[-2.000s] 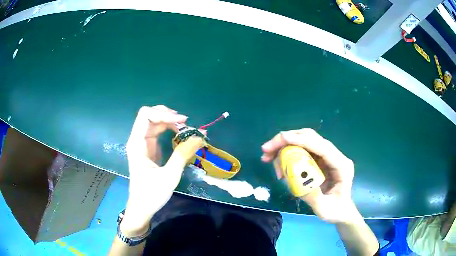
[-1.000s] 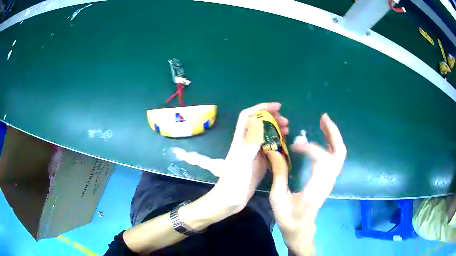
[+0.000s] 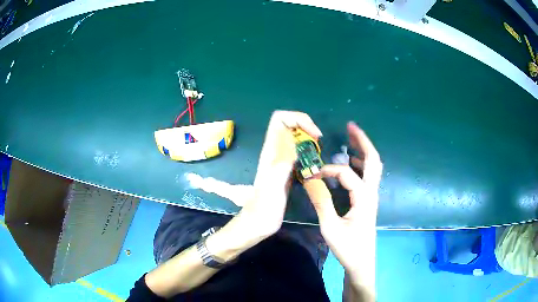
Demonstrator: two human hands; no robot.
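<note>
My left hand (image 3: 276, 171) holds a yellow housing shell (image 3: 298, 137) upright above the worktop (image 3: 265, 65). A green circuit board (image 3: 308, 158) with silver parts lies in its open side, facing up. My right hand (image 3: 353, 206) has its thumb and a finger at the board's lower end; its other fingers are raised. A second yellow shell (image 3: 203, 141) with blue and white printing lies on the worktop to the left. Red wires (image 3: 190, 111) run from it to a circuit board (image 3: 187, 82) lying behind it.
A small pale, blurred object (image 3: 341, 156) is behind my right fingers. A pale rail (image 3: 466, 46) borders the worktop, with yellow pieces (image 3: 512, 32) beyond. An open cardboard box (image 3: 88, 230) and blue stool (image 3: 463, 253) stand on the floor. Part of a person (image 3: 518, 248) shows at the right edge.
One second ago the same shell was in my left hand; its board now faces the camera more. Two seconds ago my left hand was at the wired shell and my right hand held a shell.
</note>
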